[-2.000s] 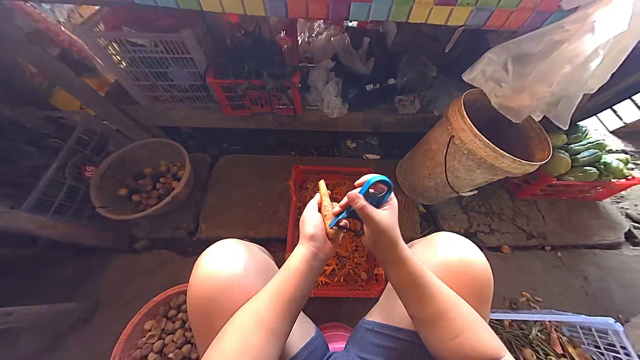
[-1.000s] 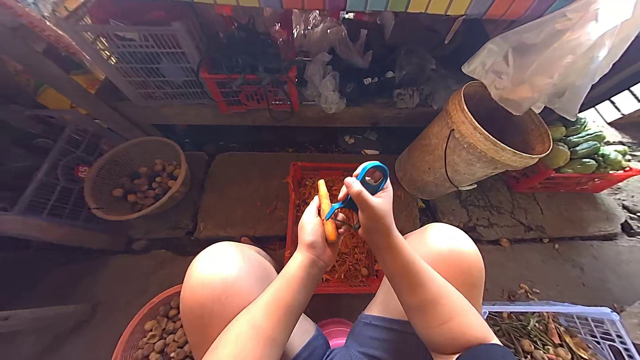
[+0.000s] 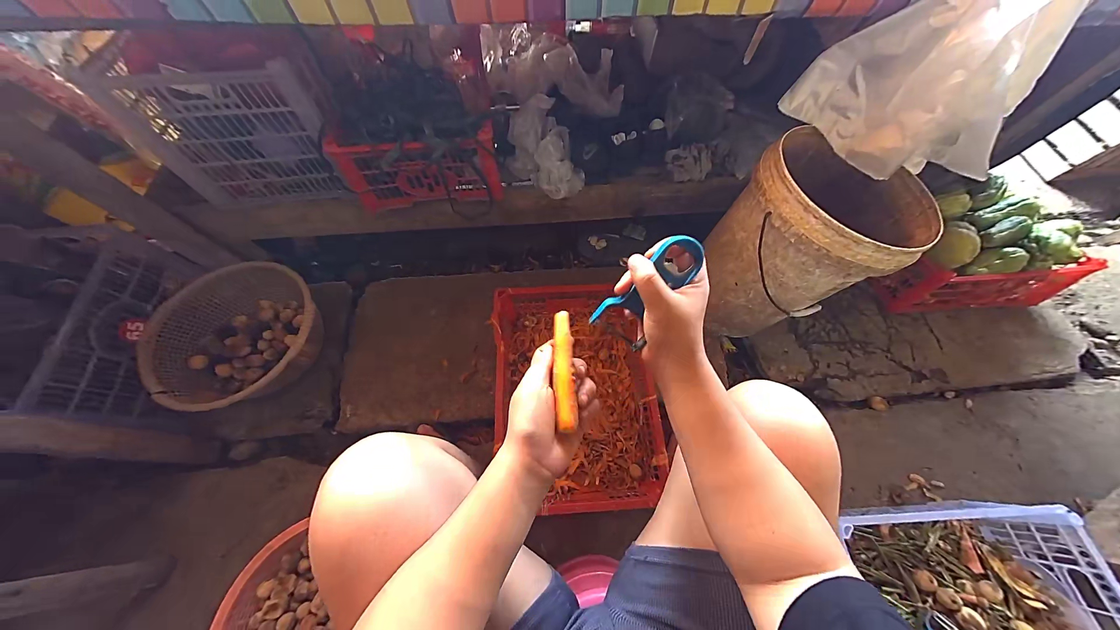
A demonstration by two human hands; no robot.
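My left hand (image 3: 544,411) holds an orange carrot (image 3: 564,372) nearly upright, its surface smooth and bright. Just to the right and higher, my right hand (image 3: 669,302) grips a blue-handled peeler (image 3: 623,304), a finger through the loop of its handle. A gap separates the peeler from the carrot. Below both hands a red plastic crate (image 3: 604,505) stands on the ground between my knees, holding many orange peelings (image 3: 612,429).
A woven-look basket (image 3: 153,350) of small round produce lies left, an orange basket (image 3: 241,582) lower left. A large worn bucket (image 3: 744,254), a red crate of green vegetables (image 3: 989,290) and a white crate (image 3: 1032,516) of scraps are right. A plastic bag (image 3: 927,87) hangs above.
The peeler was at the carrot in both earlier frames; my right hand has moved it away to the right. The carrot stays in my left hand, now more upright.
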